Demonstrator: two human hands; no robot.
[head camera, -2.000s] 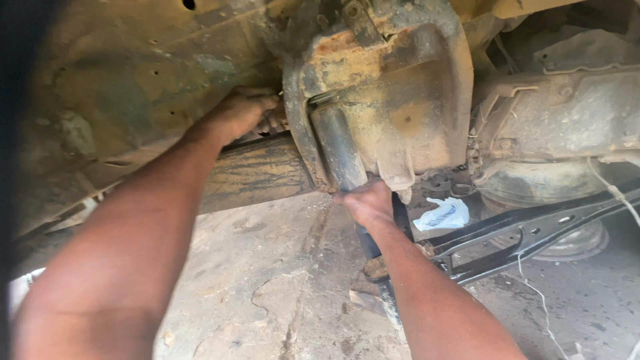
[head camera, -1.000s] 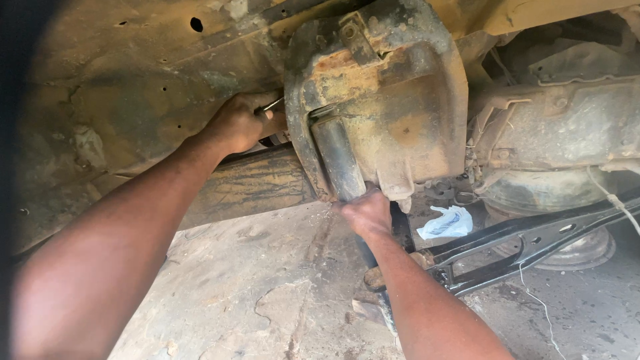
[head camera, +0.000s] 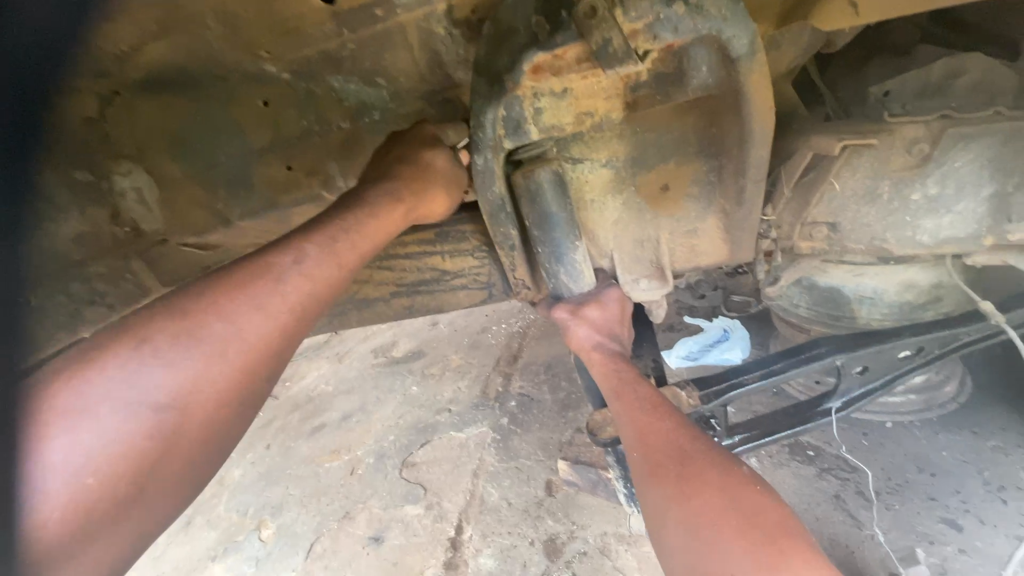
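Observation:
My left hand (head camera: 422, 172) is curled at the left edge of a worn metal suspension tower (head camera: 688, 152), with a small bit of bright metal showing at its fingers; the rest of that piece is hidden. A dark cylindrical shock absorber (head camera: 554, 228) runs down through the tower's slot. Around the lower part of this cylinder my right hand (head camera: 596, 320) is closed, just left of a rounded lug on the tower. Beneath that hand the absorber continues down past the rusty end of a black suspension arm (head camera: 808, 372).
Yellowish, stained body metal (head camera: 240, 152) spans the upper left, above a scratched frame rail (head camera: 424, 264). A crumpled pale plastic bag (head camera: 710, 342) lies on the concrete floor (head camera: 376, 448). At the right are a dirty metal housing (head camera: 920, 188), a wheel rim (head camera: 920, 392) and a thin wire (head camera: 864, 472).
A thin metal piece that stuck out from my left hand one second ago now shows only as a short bright bit. My right hand stays on the shock absorber.

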